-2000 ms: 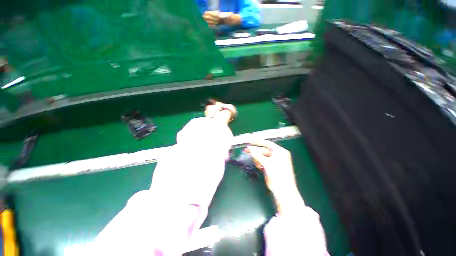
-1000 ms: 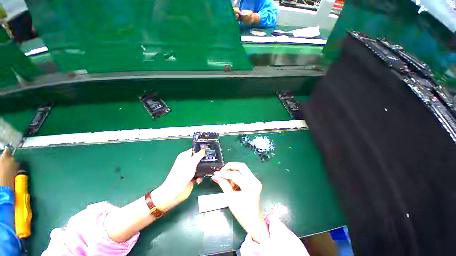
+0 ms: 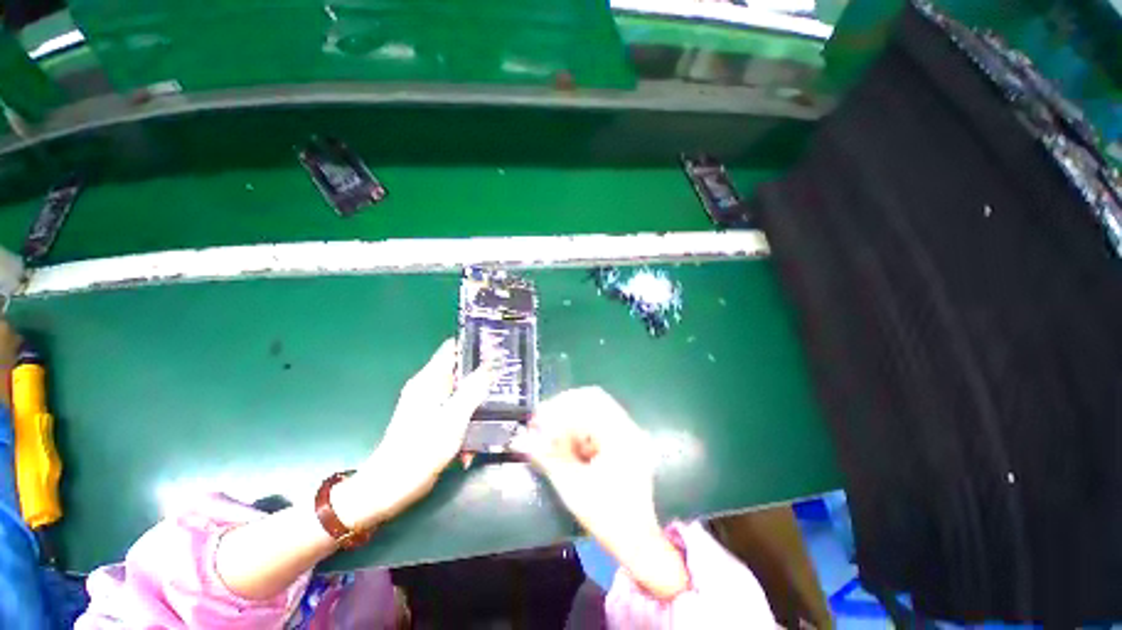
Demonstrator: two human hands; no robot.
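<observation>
A half-assembled smartphone [image 3: 502,357] lies in front of me, circuit board at the far end and black battery with white print in the middle. My left hand [image 3: 425,416] holds it by its left side, thumb over the battery. My right hand [image 3: 591,449] is at the phone's near right corner, its fingers curled and pinched together. Whether something small is between those fingertips cannot be told; glare blurs them. No tweezers are visible.
Several phones, one of them [image 3: 341,176], lie beyond the white rail [image 3: 394,257]. Film scraps [image 3: 642,295] lie near the rail. A black foam stack [image 3: 935,332] stands at right. A yellow-orange tool [image 3: 35,437] and a person's blue sleeve are at far left.
The view has tilted down and closer. The phone now lies lengthwise with more of it exposed. The white strip under my right hand is no longer visible. Both hands stay at the phone.
</observation>
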